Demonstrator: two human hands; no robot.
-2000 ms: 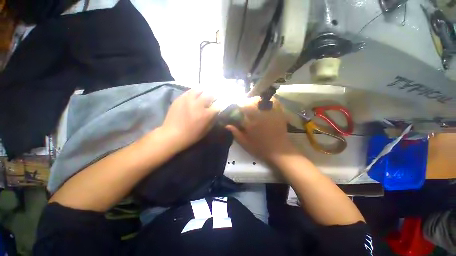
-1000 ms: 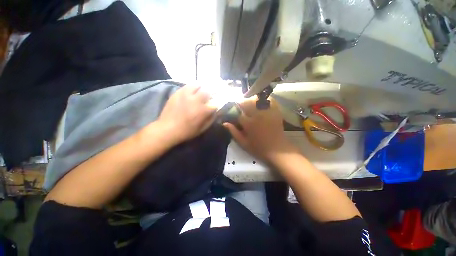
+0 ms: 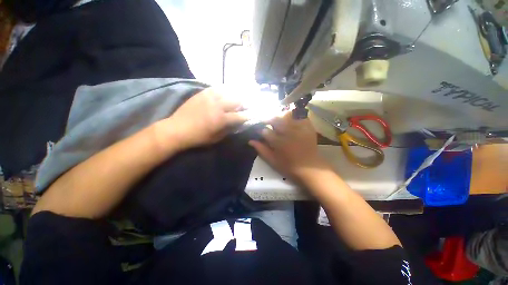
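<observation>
My left hand (image 3: pixel 206 117) lies on the grey panel (image 3: pixel 111 108) and the black fabric (image 3: pixel 184 172), its fingers reaching into the lamp glare at the needle. My right hand (image 3: pixel 292 142) is at the right edge of the black fabric, close below the presser foot area, with the thumb towards the cloth. Glare hides the needle and the fingertips, so I cannot tell whether either hand pinches the cloth. The white-grey sewing machine (image 3: pixel 412 72) stands above and right of my hands. More black fabric (image 3: pixel 106 44) spreads at upper left.
Scissors (image 3: pixel 365 139) with one red and one orange-yellow handle lie right of my right hand. A blue tray (image 3: pixel 445 178) with a whitish strip (image 3: pixel 426 167) across it is further right. A thin wire guide (image 3: pixel 224 58) stands behind the work. A red object (image 3: pixel 455 260) is at lower right.
The fabric and my left forearm have shifted left. The greenish bit between my hands no longer shows clearly. My right hand has hardly moved.
</observation>
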